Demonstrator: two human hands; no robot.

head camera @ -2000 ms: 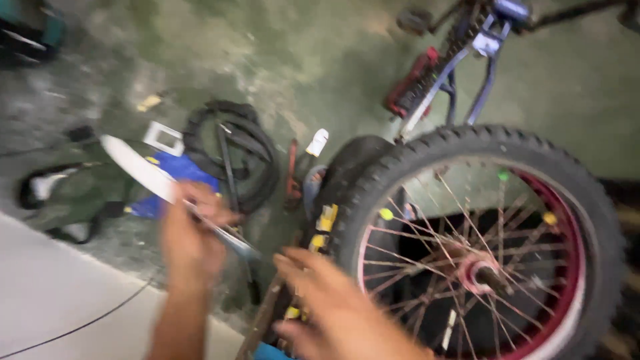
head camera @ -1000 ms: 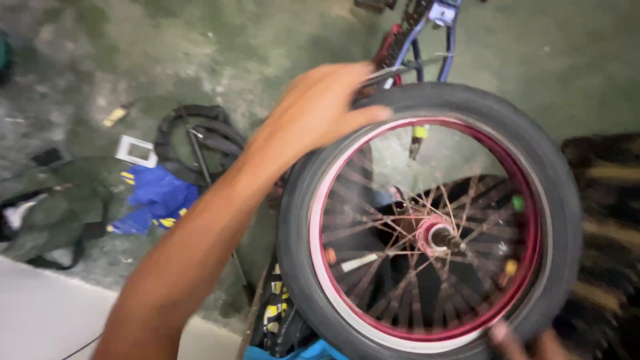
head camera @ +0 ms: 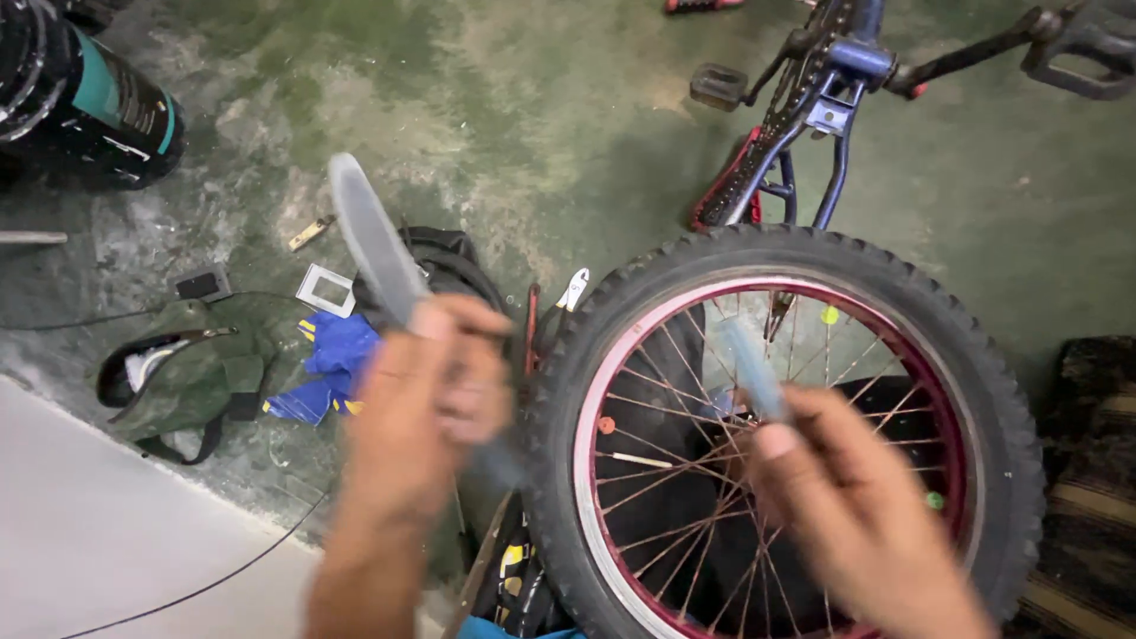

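Observation:
My left hand (head camera: 435,390) is closed around a long, flat, pale strip with a rounded end (head camera: 377,235), blurred, pointing up and left; what it is cannot be told. My right hand (head camera: 834,479) pinches a short light-blue object (head camera: 753,368), also blurred, over the spokes. Below that hand lies a bicycle wheel with a knobby black tire (head camera: 568,355), a red rim (head camera: 954,461) and rusty spokes. Past the wheel's far side is a blue bicycle frame (head camera: 861,58) with its chain and a pedal (head camera: 719,86).
On the green floor lie pliers with white handles (head camera: 575,288), a blue cloth or wrapper (head camera: 342,346), a white square frame (head camera: 327,290), a green bag (head camera: 191,373) and a coiled black tire (head camera: 461,266). A black bucket (head camera: 133,115) stands at upper left, a white surface (head camera: 133,541) at lower left.
My left hand has left the tire and holds the pale strip, as it did two seconds ago. My right hand has moved from the wheel's near edge to over its spokes, with the light-blue object in it.

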